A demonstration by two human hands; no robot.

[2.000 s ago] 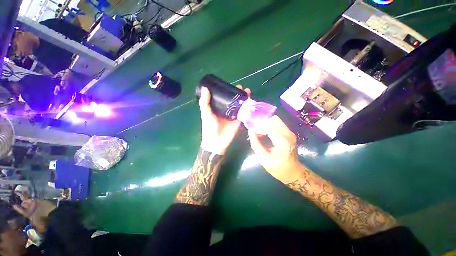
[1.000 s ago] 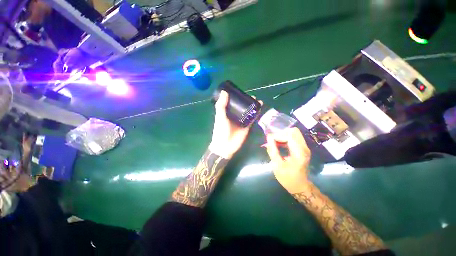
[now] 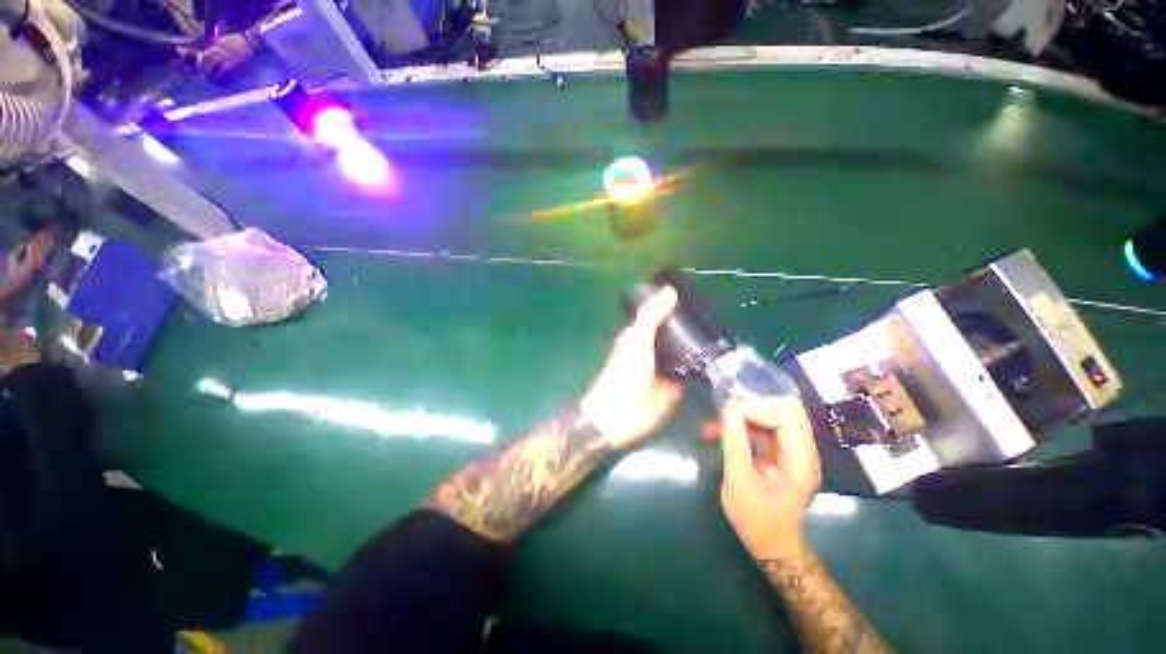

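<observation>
My left hand [image 3: 636,383] is shut on a black cylindrical unit [image 3: 688,330], thumb along its side, held tilted over the green belt. My right hand [image 3: 770,463] pinches a clear plastic part [image 3: 749,376] between thumb and fingertips. The clear part is at the unit's lower right end; whether they touch is hard to tell. The fingers of my left hand behind the unit are hidden.
The screw feeder [image 3: 953,371] stands at right, with the dark driver [image 3: 1042,483] beside it. Lit units stand at the back, one ring glowing whitish [image 3: 628,180]. A clear bag [image 3: 246,277] lies left on the belt [image 3: 422,345]. A blue box [image 3: 118,300] and a person's dark sleeve are further left.
The view has turned, so the feeder and belt line sit differently. The clear part, held apart from the unit a second ago, is now at its end. The hands keep their holds.
</observation>
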